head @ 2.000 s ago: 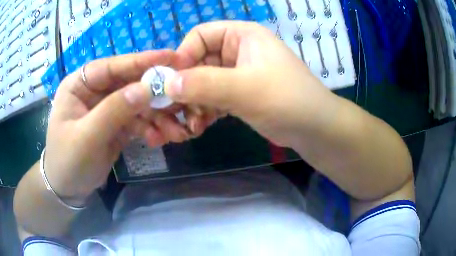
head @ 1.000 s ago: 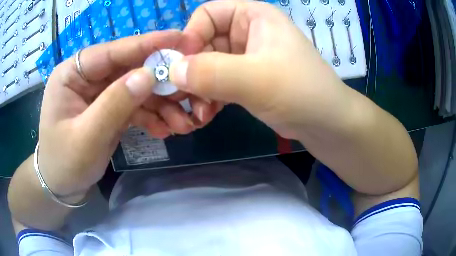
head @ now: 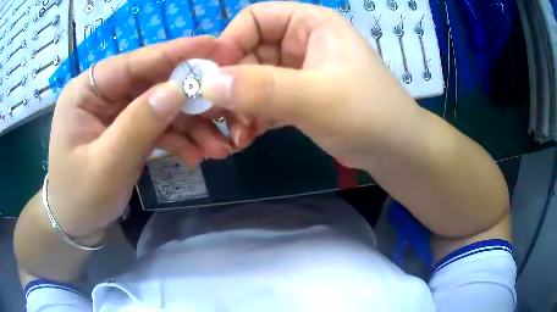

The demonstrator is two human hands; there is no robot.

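A white ring holder (head: 198,105) is pinched between the thumbs and fingertips of both hands, above the bench's front part. A small round metal part (head: 192,86) sits at its centre, with thin wires crossing above it. My left hand (head: 116,116) grips the disc's left side. My right hand (head: 275,85) grips its right side, the thumb over the rim. A small shiny tip shows below the disc between the curled fingers; what it belongs to is hidden.
A foam board (head: 421,46) with dumbbell-shaped metal parts lies behind my right hand, another foam board (head: 24,67) at the left. Blue patterned film (head: 137,27) lies diagonally between. A printed label (head: 178,180) is at the bench's front edge. Blue packaging (head: 488,42) and stacked trays (head: 540,67) stand right.
Both hands and the disc have moved slightly up in the picture. The metal part has turned within the fingertips, and its wires now show crossed above it.
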